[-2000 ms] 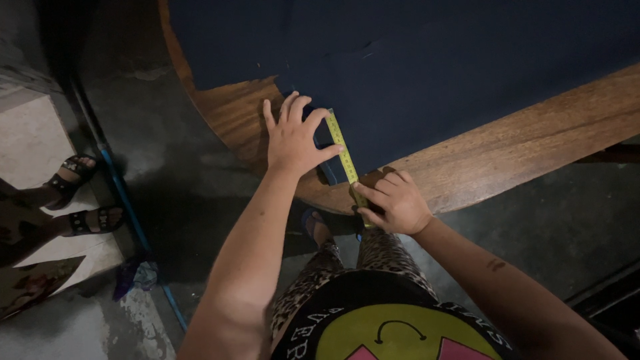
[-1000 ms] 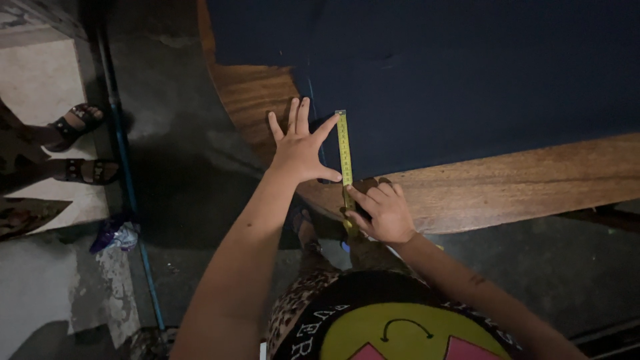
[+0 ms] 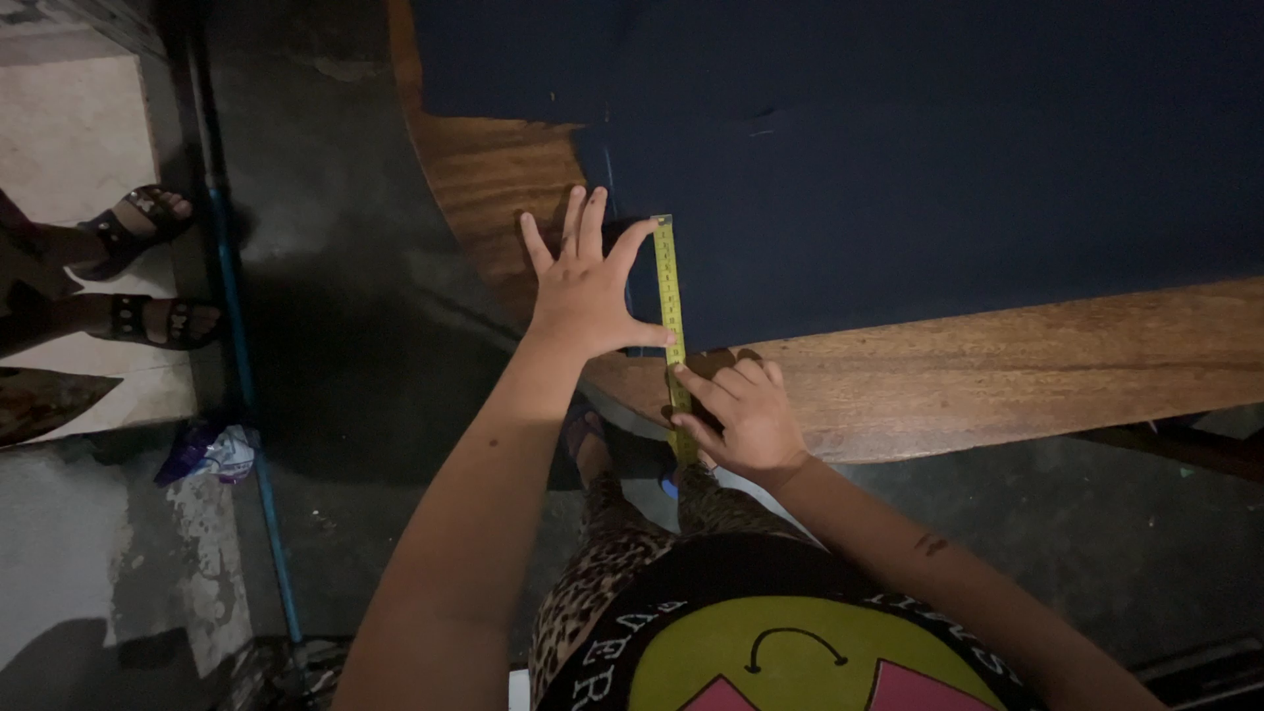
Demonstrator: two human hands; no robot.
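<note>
Dark blue cloth (image 3: pixel 889 178) lies flat over a wooden table, with a short light-blue line near its left edge. A yellow measuring tape (image 3: pixel 668 286) runs across the cloth's lower left part and past the table's near edge. My left hand (image 3: pixel 583 296) is spread out, its index fingertip at the tape's metal end and its thumb on the tape near the cloth's lower edge. My right hand (image 3: pixel 741 410) is at the near edge, index finger and thumb at the tape's side, other fingers curled. Whether it grips the tape is unclear.
The wooden table's rim (image 3: pixel 987 375) curves round to the left. A blue pipe (image 3: pixel 242 375) runs along the floor at left, beside a crumpled plastic wrapper (image 3: pixel 212 454). Another person's sandalled feet (image 3: pixel 163 321) stand at the far left.
My left hand's fingers have spread wider apart than two seconds ago. The tape stands closer to upright in the view. The view has shifted somewhat.
</note>
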